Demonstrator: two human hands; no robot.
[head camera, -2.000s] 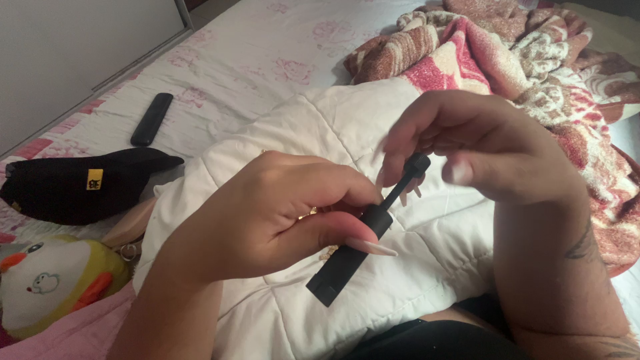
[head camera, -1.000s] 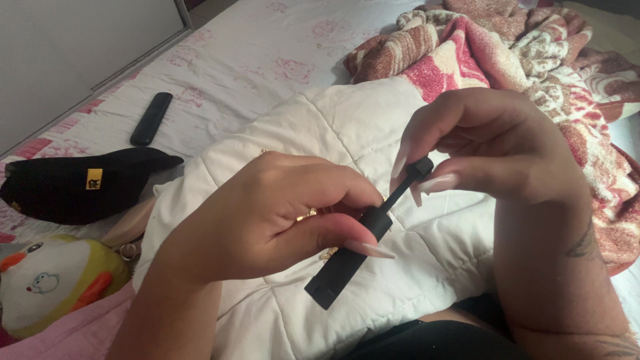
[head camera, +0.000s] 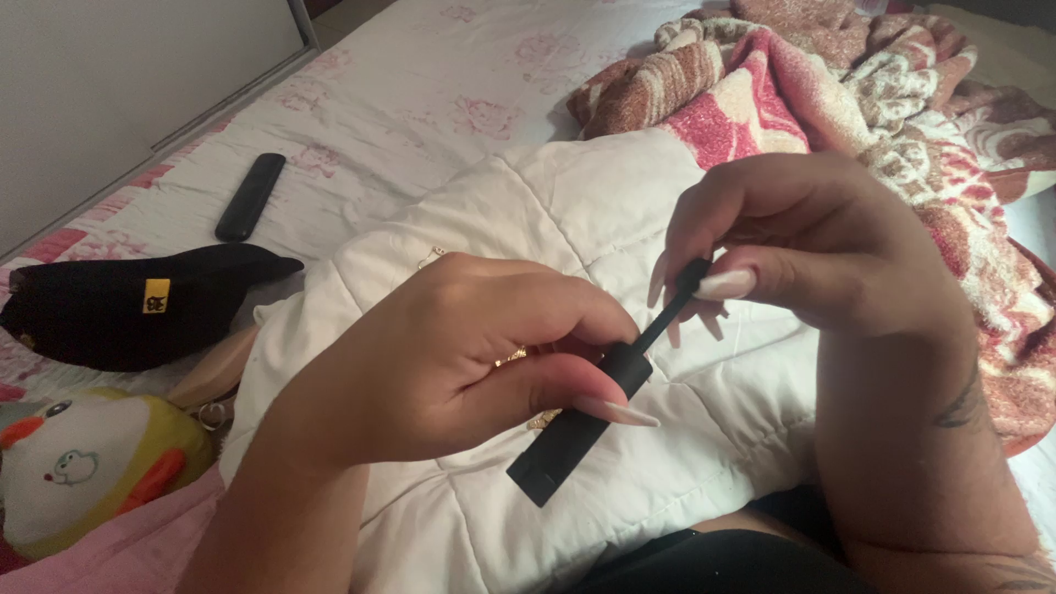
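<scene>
My left hand (head camera: 470, 363) grips a black rectangular case or holder (head camera: 569, 437) between thumb and fingers; the case slants down to the left above a white quilted cover (head camera: 495, 190). A thin black rod (head camera: 664, 320) runs from the upper end of the case to a small black end piece (head camera: 693, 276). That end piece is pinched between the thumb and fingers of my right hand (head camera: 792, 239). Gold rings show on my left hand. Where the rod meets the case, its tip cannot be seen.
A black remote control (head camera: 250, 198) lies on the flowered bed sheet (head camera: 396, 99) at the left. Nearer are a black cloth item (head camera: 99, 305) with a yellow tag and a bird plush toy (head camera: 91, 470). A patterned blanket (head camera: 767, 99) is bunched up at the back right.
My right hand's fingers have closed around the end piece; two seconds ago its thumb stood apart from it. The left hand has stayed nearly still.
</scene>
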